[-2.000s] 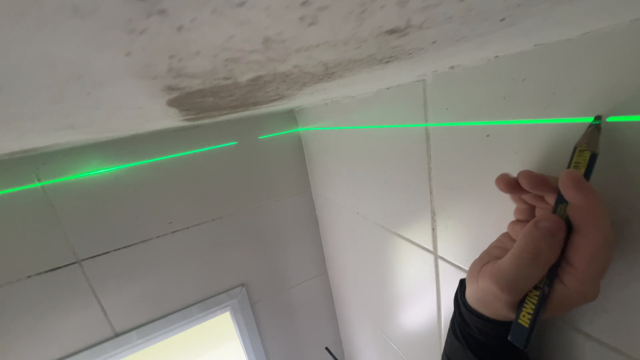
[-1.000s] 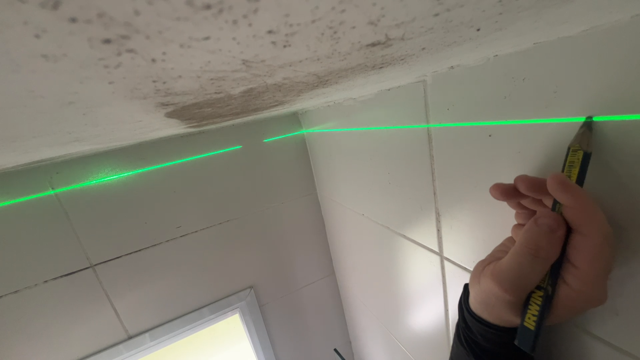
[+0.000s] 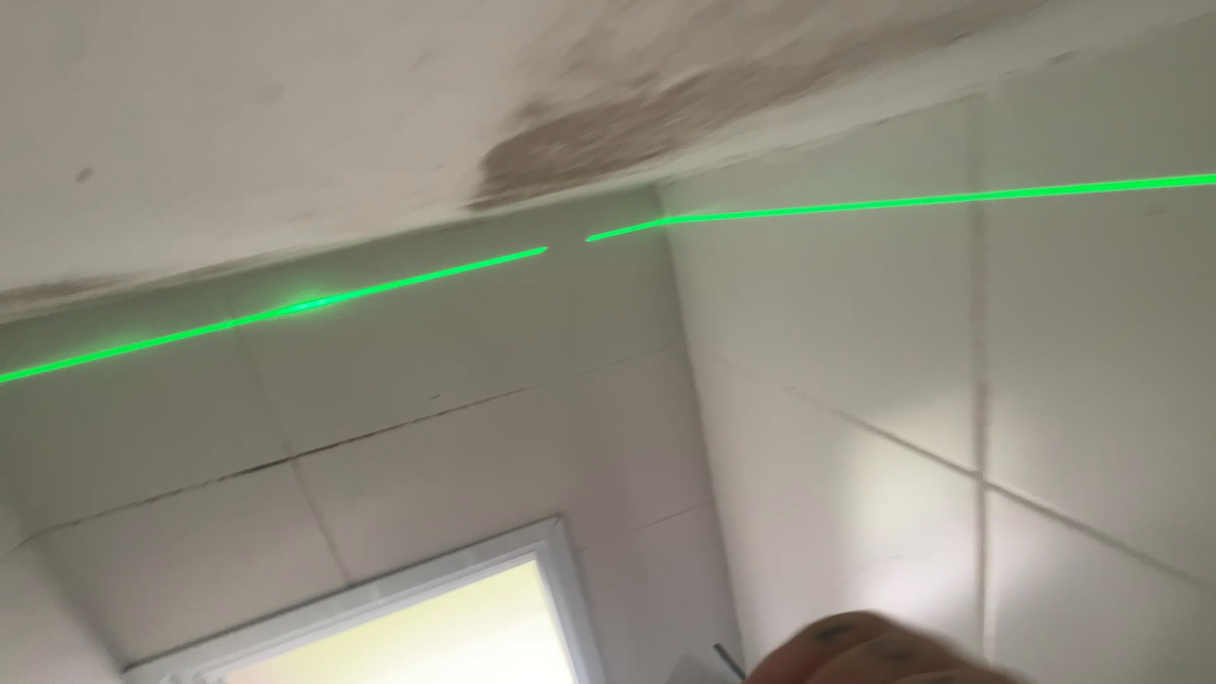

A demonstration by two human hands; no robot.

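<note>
At the bottom edge, right of centre, only the blurred, bent fingers of my right hand (image 3: 860, 651) show, with dark smudges on them. The rest of that hand is below the view, so what it holds is hidden; no pencil is visible. The fingers are in front of the lower part of the tiled right wall (image 3: 845, 313). A bright green laser line (image 3: 817, 208) runs across both walls just under the ceiling, with a short gap left of the corner. My left hand is out of view.
The pale ceiling (image 3: 285, 123) has a brown-grey stained patch (image 3: 608, 142) near the corner. The far tiled wall (image 3: 408, 351) holds a window with a white frame (image 3: 380, 594) at the lower left. A thin dark rod-like thing (image 3: 729, 662) shows beside my fingers.
My right hand has come down from the laser line to the bottom edge. Earlier it held a blue IRWIN carpenter's pencil with its tip at the line. The view has swung left.
</note>
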